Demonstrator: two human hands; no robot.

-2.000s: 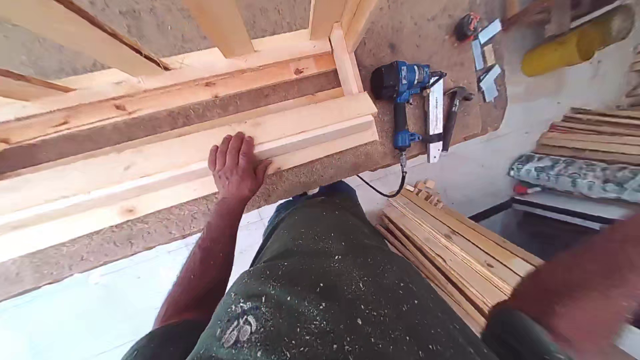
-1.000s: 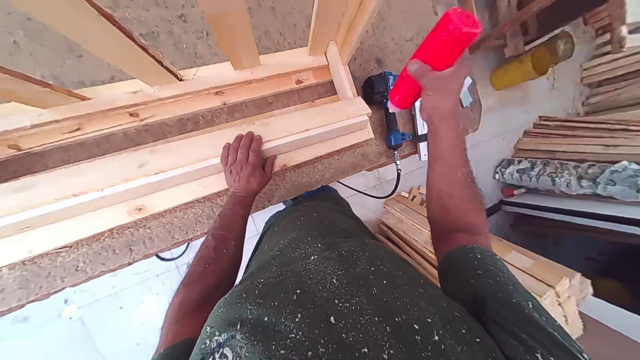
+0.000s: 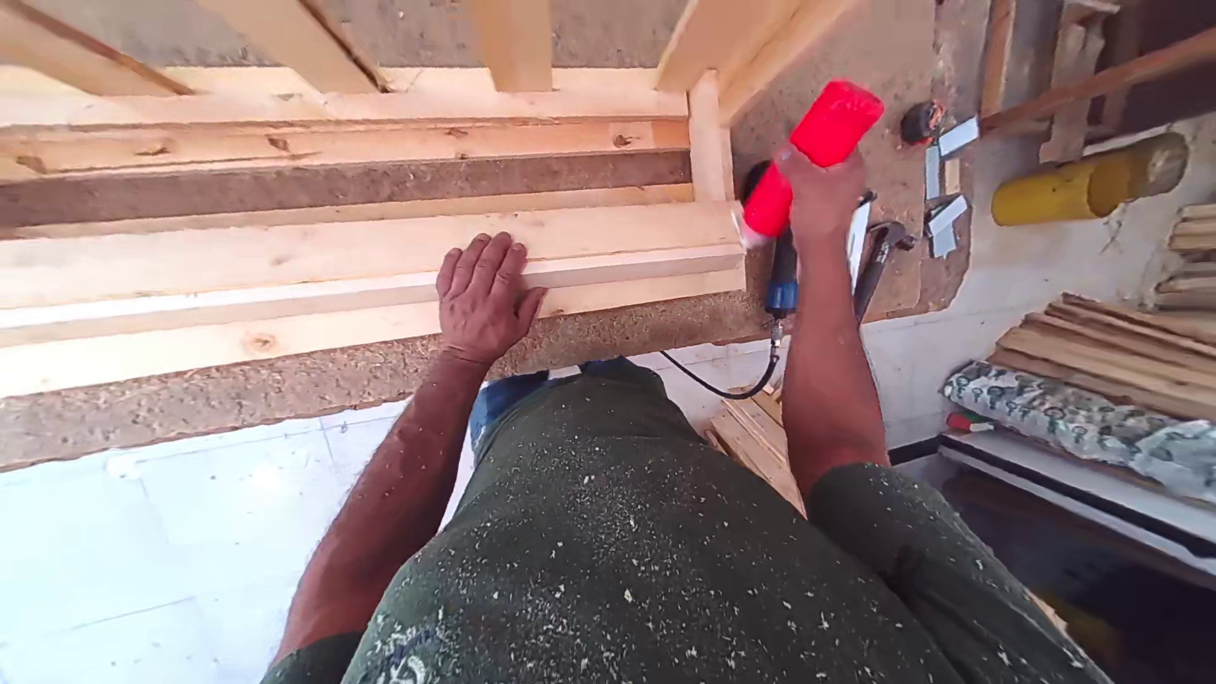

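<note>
My left hand [image 3: 487, 296] lies palm down on the stacked wooden boards [image 3: 627, 233] along the near side of the bench, holding nothing. A red bottle [image 3: 825, 123] is gripped in my right hand [image 3: 825, 190], tilted, its lower tip close to the right end of the upper board. Below that bottle a blue pneumatic nail gun [image 3: 782, 275] lies partly hidden by the bottle and my right forearm. Behind the boards a slatted wooden frame [image 3: 475, 141] rests on the bench.
A claw hammer [image 3: 875, 261], a tape measure [image 3: 921, 123] and metal plates [image 3: 942, 223] lie at the bench's right. An air hose [image 3: 731, 391] hangs off the near edge. Beyond are a yellow tube [image 3: 1054, 198], a wrapped roll [image 3: 1064, 418] and stacked wood slats [image 3: 1121, 347].
My right hand, away from the bench and without the bottle in view two seconds ago, has brought the red bottle over the boards' right end. My left hand stays on the boards.
</note>
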